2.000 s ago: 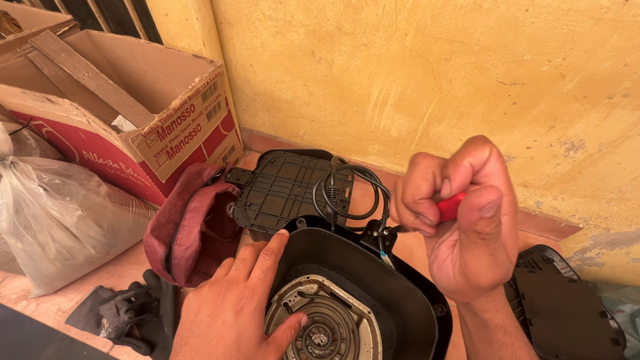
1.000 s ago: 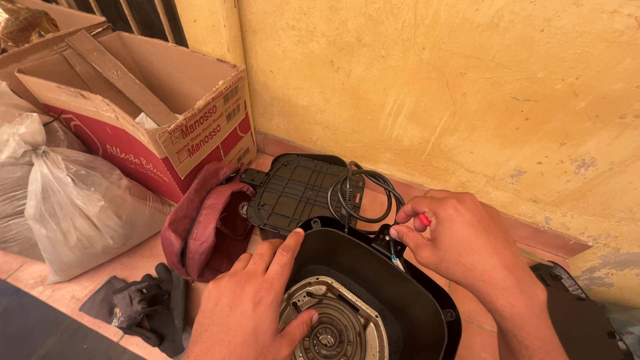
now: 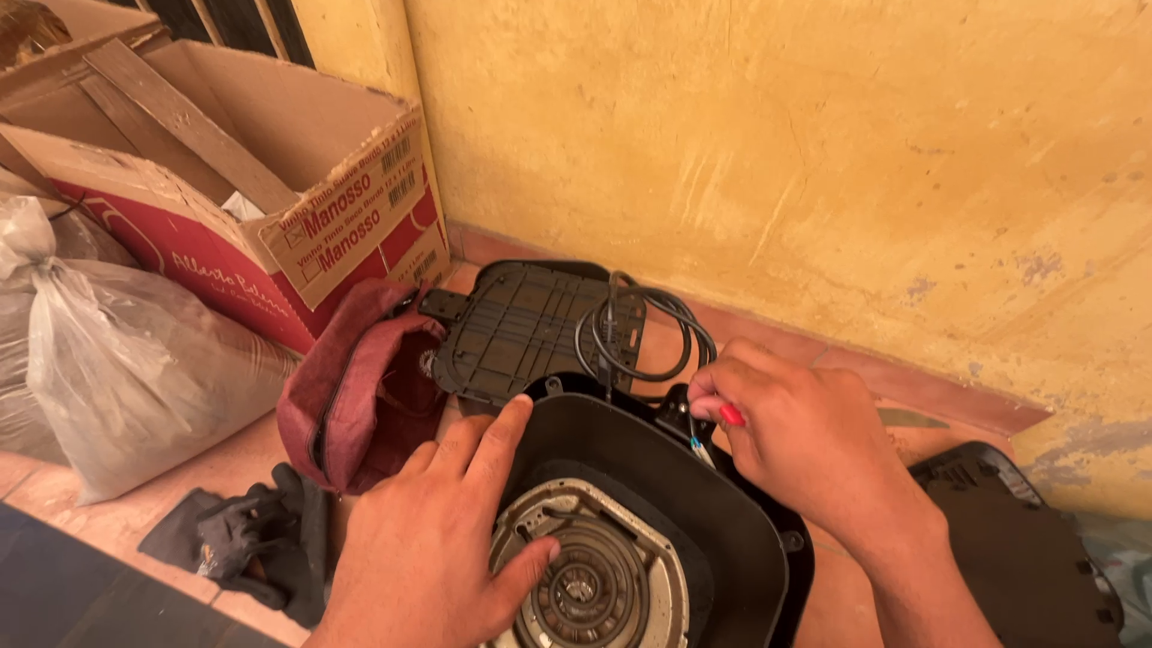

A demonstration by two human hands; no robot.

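A black plastic appliance housing (image 3: pixel 738 513) lies open side up, with a coiled heating element (image 3: pixel 585 585) on a metal plate inside. My left hand (image 3: pixel 441 522) rests spread on the housing's left rim, thumb over the metal plate. At the upper right rim, my right hand (image 3: pixel 792 432) has its fingers closed on a small red-handled tool (image 3: pixel 731 414), whose tip is hidden. Below those fingers, thin wires with blue and pale insulation (image 3: pixel 700 447) run into the housing. A coiled black power cord (image 3: pixel 688 337) lies just behind.
A black plastic panel (image 3: pixel 531 328) lies behind the housing, beside an open maroon fabric pouch (image 3: pixel 337 396). Dark gloves (image 3: pixel 261 531), a tied plastic sack (image 3: pixel 135 378) and a cardboard box (image 3: pixel 342 234) are at left. Another black panel (image 3: pixel 1008 549) lies right, near the yellow wall (image 3: pixel 765 162).
My right hand, raised above the housing with the red tool two seconds ago, has come down to the rim's upper right corner. My left hand has stayed on the housing.
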